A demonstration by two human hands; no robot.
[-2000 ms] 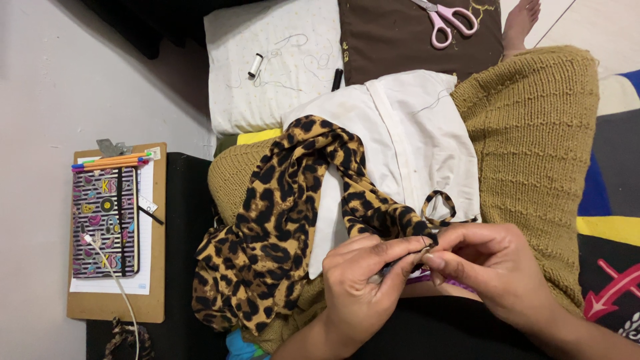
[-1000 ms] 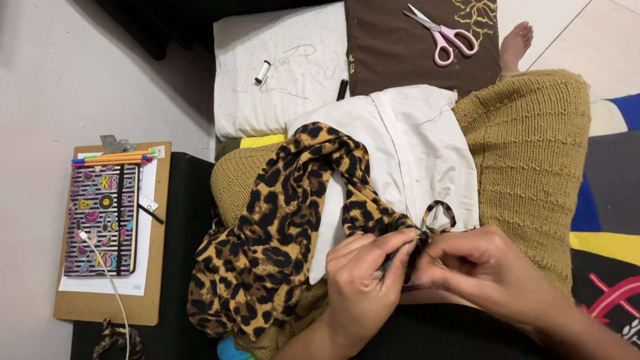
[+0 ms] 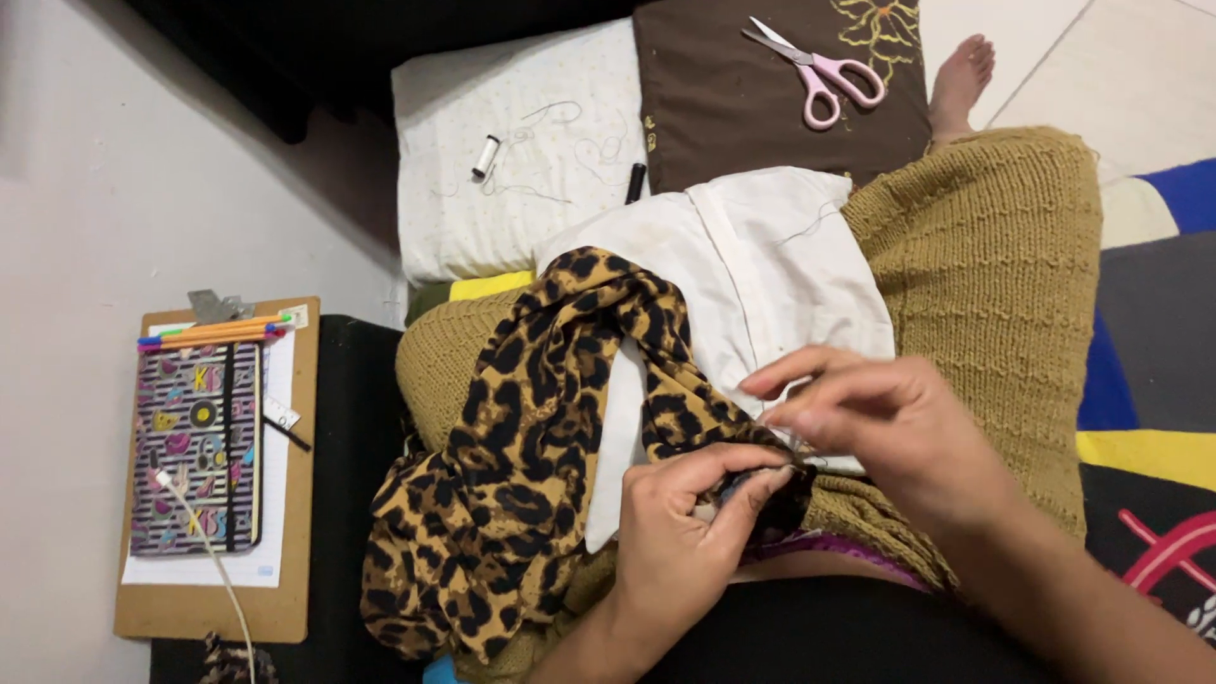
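Observation:
A leopard-print cloth (image 3: 532,427) lies in a loop over a white cushion (image 3: 788,275) on the lap. My left hand (image 3: 698,522) pinches the gathered right end of this cloth between thumb and fingers. Just above and to the right of that end is my right hand (image 3: 845,408), thumb and fingertips brought close together; whether a needle or thread is between them is too blurred to tell. Dark thread lies on the white cushion near its upper right corner.
Pink-handled scissors (image 3: 822,81) rest on a brown cushion (image 3: 703,114). A thread spool (image 3: 485,158) and a black pen (image 3: 636,182) lie on a pale cushion (image 3: 427,114). At left, a clipboard (image 3: 294,570) holds a patterned notebook (image 3: 199,446) and several pens. A mustard knit blanket (image 3: 997,285) surrounds the lap.
My right hand has lifted up off the gathered cloth end, where it was against my left fingers. My left hand still pinches the cloth.

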